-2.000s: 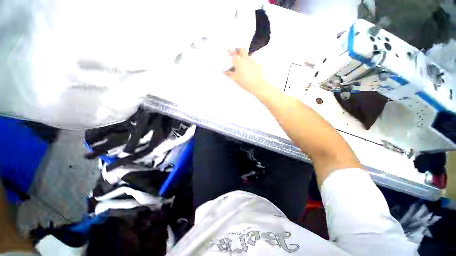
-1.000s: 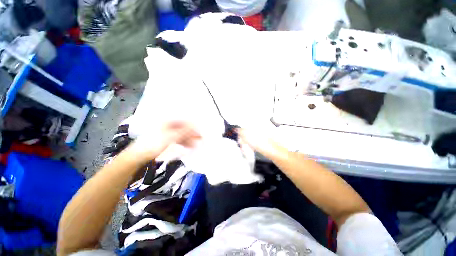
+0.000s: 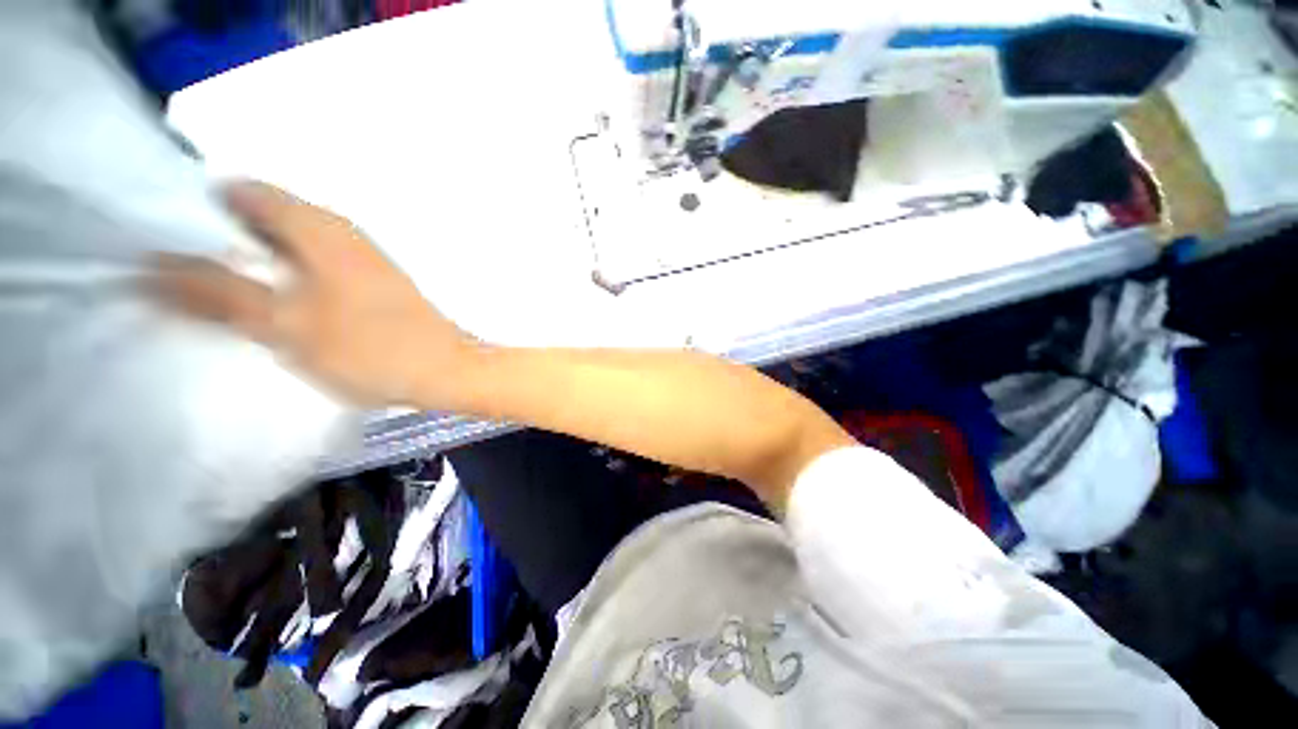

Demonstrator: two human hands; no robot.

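Observation:
A large white panel (image 3: pixel 100 413) fills the left side of the view, hanging over the table's front edge, and is blurred. My right hand (image 3: pixel 320 292) reaches left onto it, with thumb and fingers spread apart; whether the fingertips pinch the cloth is not clear. My left hand is not in view. The white sewing machine (image 3: pixel 911 71) with a blue stripe stands at the upper right, its presser foot and needle (image 3: pixel 690 143) away from the white panel. A spare brown piece (image 3: pixel 804 148) lies on the machine bed under the arm.
Thread snips (image 3: pixel 942 202) lie on the table right of the needle. The table's front edge (image 3: pixel 854 316) carries a ruler strip. Black, brown and white cut pieces (image 3: pixel 342 570) heap below left. A red-rimmed thing (image 3: pixel 940 453) and a grey-white cloth bundle (image 3: pixel 1089 427) are below right.
The view has swung so the machine sits further left. The white panel has moved to the left side. My right hand has moved left with it, and my left hand has left the picture.

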